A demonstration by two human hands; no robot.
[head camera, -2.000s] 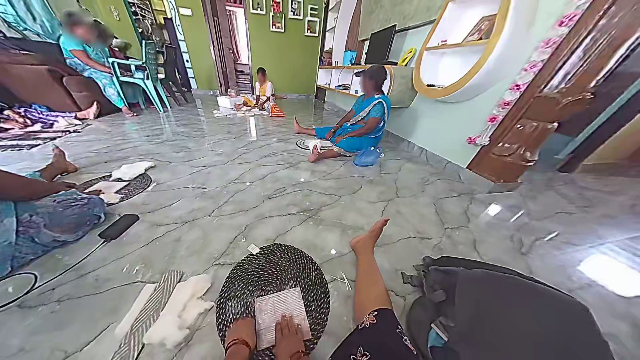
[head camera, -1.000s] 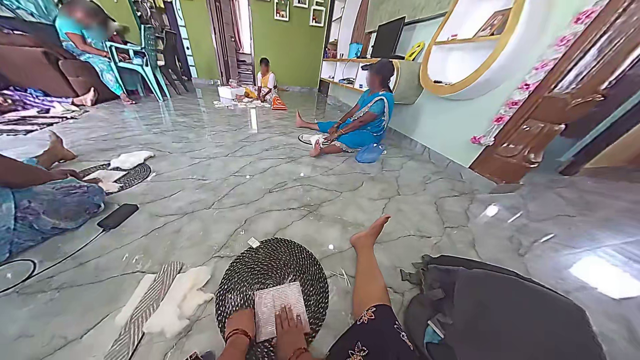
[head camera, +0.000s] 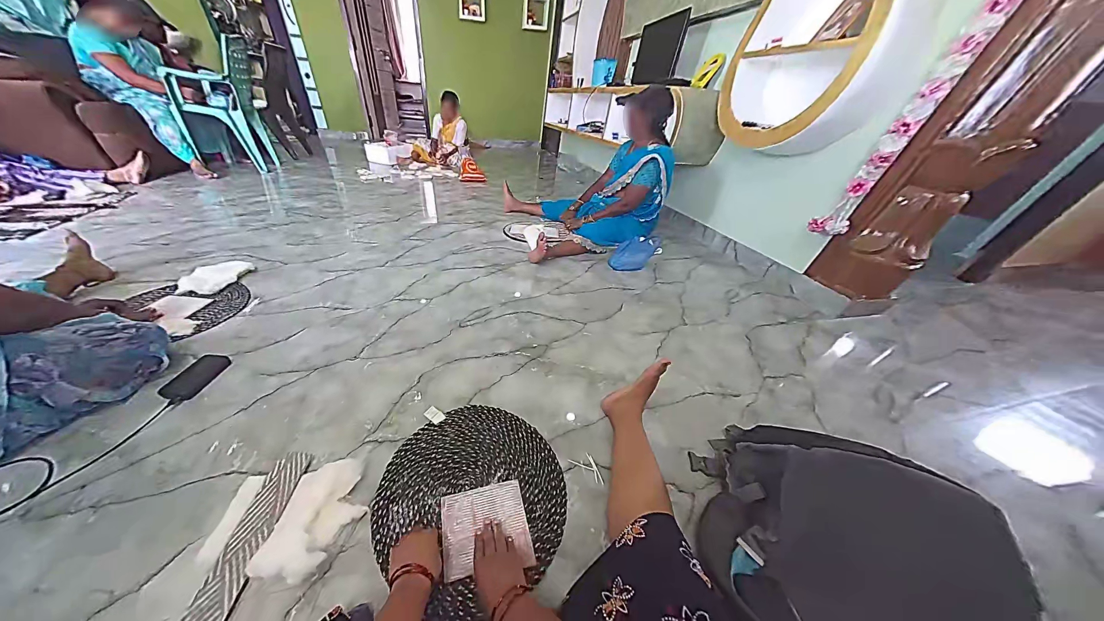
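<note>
A round woven black-and-white mat [head camera: 474,448] lies on the marble floor in front of me. On it rests a pale, ribbed square sheet [head camera: 483,509], whose material I cannot tell. My right hand [head camera: 498,556] lies flat on the sheet's lower part, fingers spread. My left hand [head camera: 416,556] is at the sheet's left edge on the mat; its fingers are hard to make out. Left of the mat lie a piece of white cotton wadding [head camera: 309,522] and a striped strip of cloth [head camera: 250,535]. Thin white sticks [head camera: 586,468] lie to the mat's right.
A dark backpack [head camera: 880,526] stands at the right, beyond my outstretched leg. A black power bank [head camera: 196,378] with a cable lies at the left near a seated person. Other people sit farther back, one beside a blue plastic bag [head camera: 635,254]. A green plastic chair [head camera: 220,103] stands back left.
My right hand stays on the ribbed sheet and my left hand beside it. The sheet lies on the mat as before. Nothing else has plainly moved.
</note>
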